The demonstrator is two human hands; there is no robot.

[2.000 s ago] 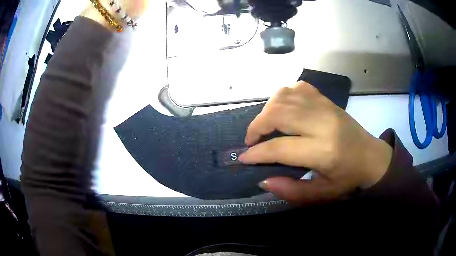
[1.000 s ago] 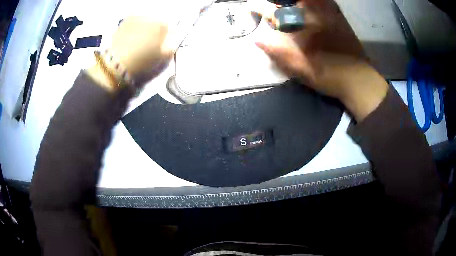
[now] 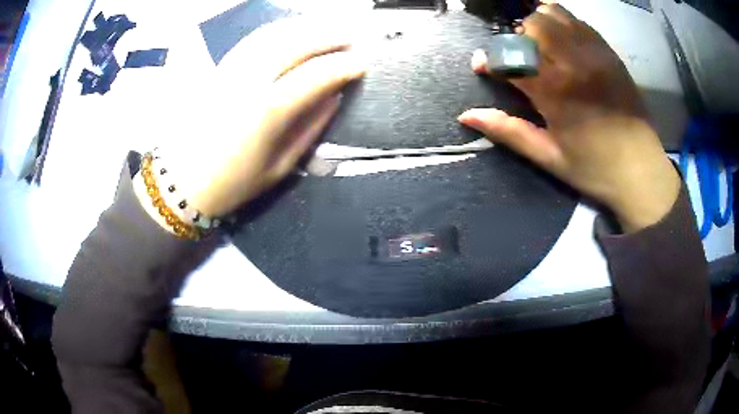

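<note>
A dark curved fabric piece (image 3: 340, 267) lies near the table's front edge. A small black label with a white "S" (image 3: 417, 247) sits at its middle. A second dark fabric piece (image 3: 413, 101) lies behind it, over the machine bed and under the machine head. My left hand (image 3: 284, 129) rests on its left side with fingers stretched out, washed out by glare. My right hand (image 3: 575, 121) is at its right side, thumb and fingers apart, partly hidden behind the grey round knob (image 3: 514, 55). Whether either hand grips the cloth is unclear; the needle area is not clearly visible.
Several loose black labels (image 3: 105, 48) lie at the upper left, one apart from the heap (image 3: 147, 57). Blue-handled scissors (image 3: 713, 178) lie at the right edge. The table's grey front edge (image 3: 389, 327) runs below the work.
The second dark piece now covers the machine bed. My right hand has left the "S" label and moved up to the machine head. My left hand has come in from the upper left.
</note>
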